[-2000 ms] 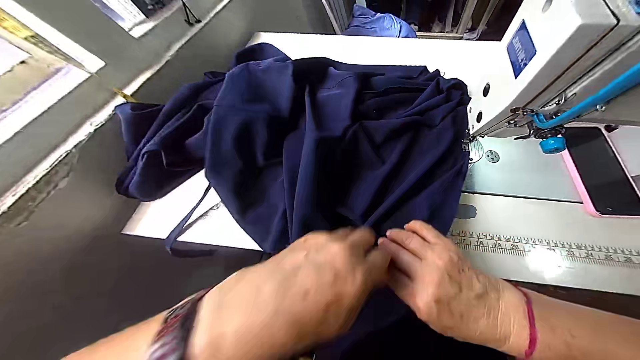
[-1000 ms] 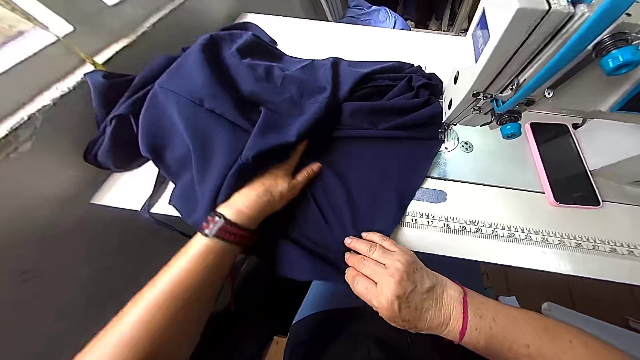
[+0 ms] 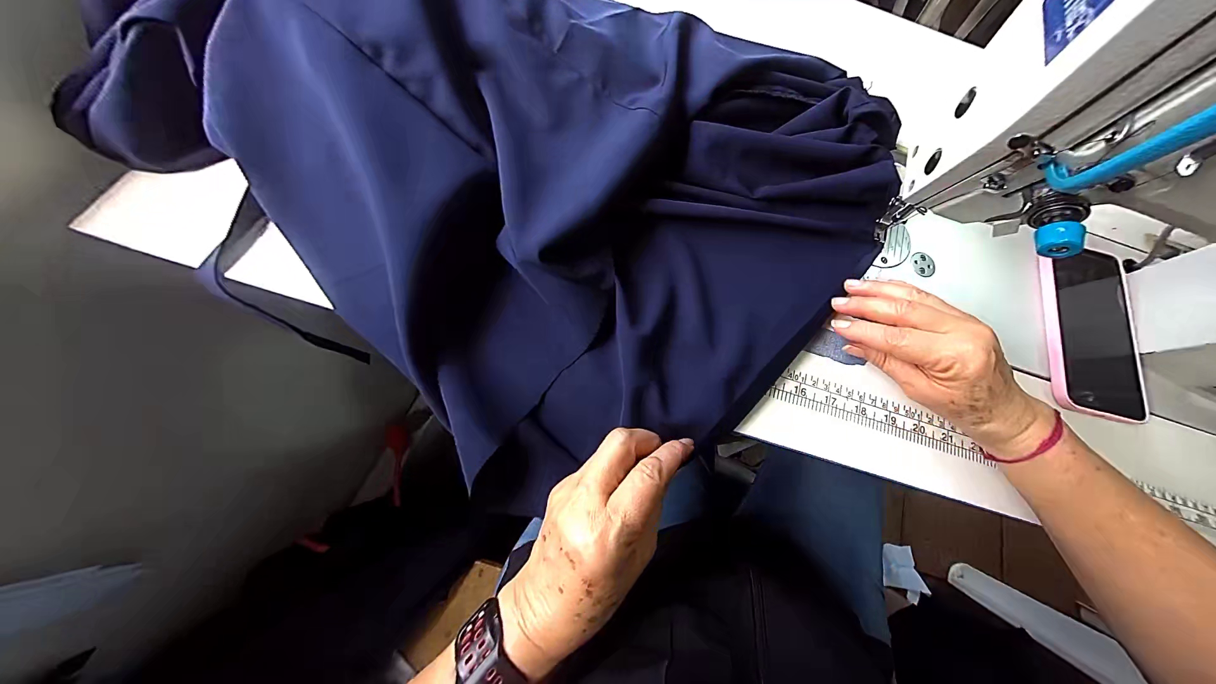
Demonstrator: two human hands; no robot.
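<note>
Navy blue fabric (image 3: 570, 228) lies in folds over the white sewing table, and its right edge runs under the presser foot (image 3: 891, 220) of a sewing machine (image 3: 1073, 114). My left hand (image 3: 603, 532), with a dark watch on the wrist, pinches the fabric's edge at the near corner, by the table's front edge. My right hand (image 3: 926, 356) rests palm down, fingers slightly spread, with its fingertips at the fabric's right edge just in front of the presser foot. A narrow navy strip (image 3: 285, 323) hangs from the fabric on the left.
A ruler tape (image 3: 860, 407) runs along the table's front edge beneath my right wrist. A phone in a pink case (image 3: 1094, 332) lies right of the needle area. The machine head with a blue tube and blue knob (image 3: 1059, 237) overhangs the upper right. A grey surface (image 3: 190, 399) is at left.
My left hand has left the top of the fabric and now pinches its near corner. My right hand has moved up toward the presser foot. The view is closer.
</note>
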